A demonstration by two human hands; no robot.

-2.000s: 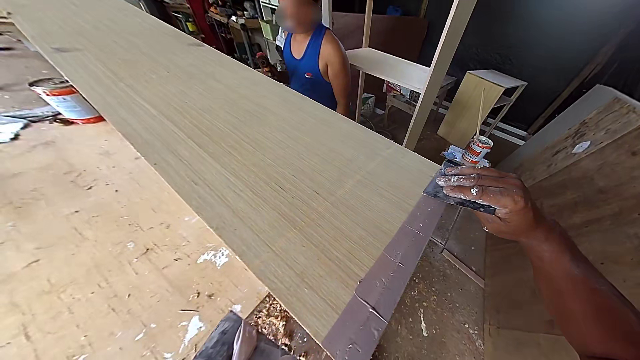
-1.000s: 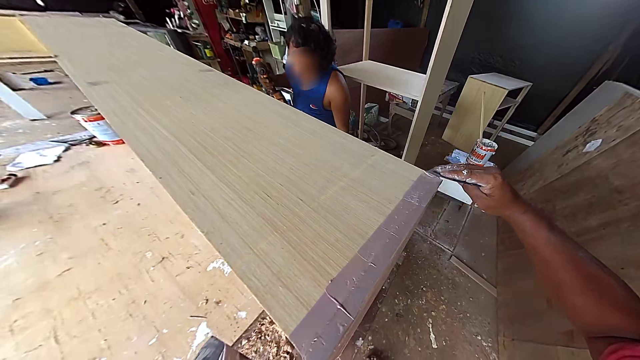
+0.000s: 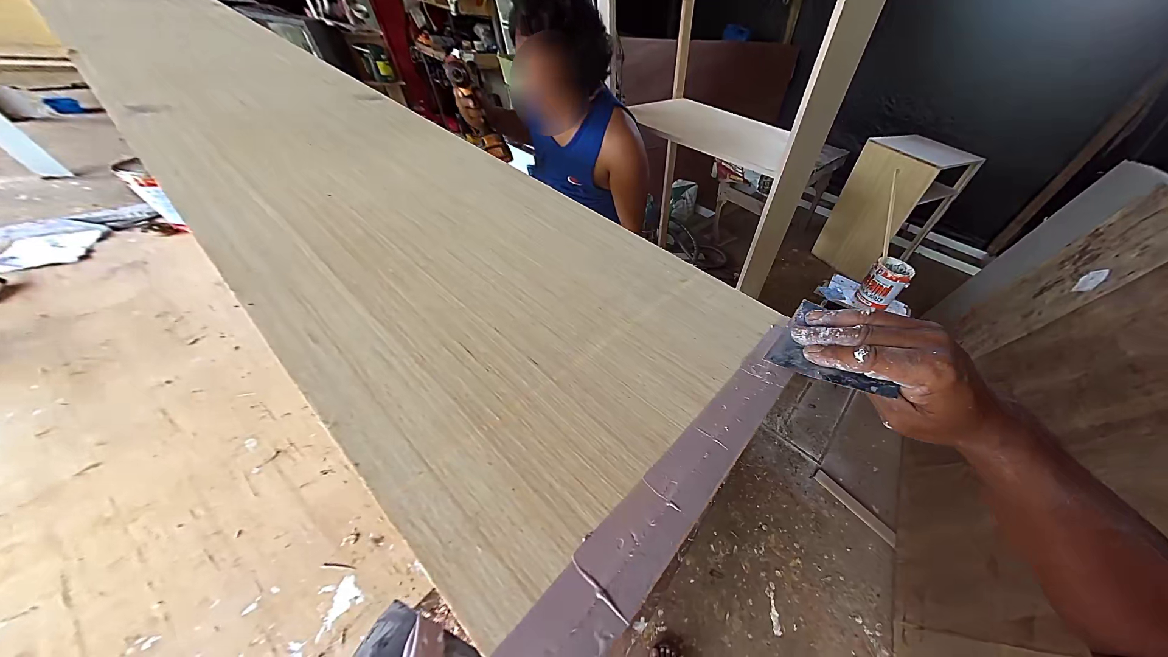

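Observation:
My right hand (image 3: pixel 881 360) grips a dark, flat putty spreader (image 3: pixel 830 367), its fingers smeared with pale filler. The spreader touches the far corner of a long wood-veneer panel (image 3: pixel 438 265). Along the panel's near end runs a band of mauve-brown filler (image 3: pixel 657 493) with several raised ridges. A dark flat piece bearing some of the same filler (image 3: pixel 411 630) shows at the bottom edge, left of the band. My left hand is not in view.
Beyond the panel, a person in a blue tank top (image 3: pixel 584 160) is beside a cordless drill (image 3: pixel 474 109). A can (image 3: pixel 885 281) with a stick stands past my right hand. A plywood surface (image 3: pixel 182 438) lies left; a pale upright post (image 3: pixel 812 137) rises behind the panel.
My right hand stays near the panel's far corner; the spreader's flat face shows again after being seen nearly edge-on. The co-worker has leaned down since the first frame.

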